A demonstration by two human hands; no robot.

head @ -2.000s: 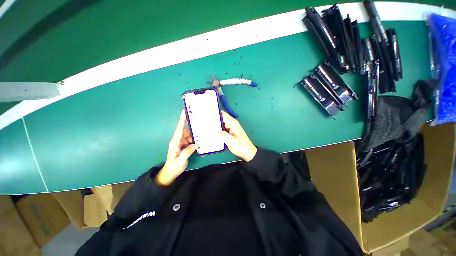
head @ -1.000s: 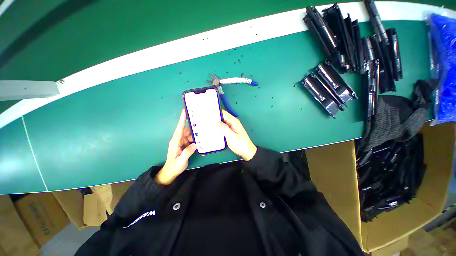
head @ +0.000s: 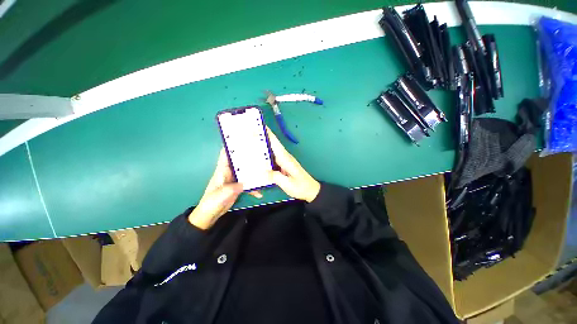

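Note:
A smartphone with a bright white screen is held upright in both hands over the green bench, near its front edge. My left hand grips its lower left side. My right hand grips its lower right side, with the thumb at the screen's lower right. Diagonal cutters lie open on the bench just beyond and right of the phone, one grip blue, the other white with a blue tip. The screen's content is too small to read.
Black handle shells lie at the bench's right, more piled behind. A dark mesh bag hangs over the edge by a carton of black parts. A blue parts bag is far right. Dark specks dot the bench. A white rail runs behind.
The phone and both hands have moved slightly left, away from the cutters, so both cutter grips now show fully. The phone stays held in both hands.

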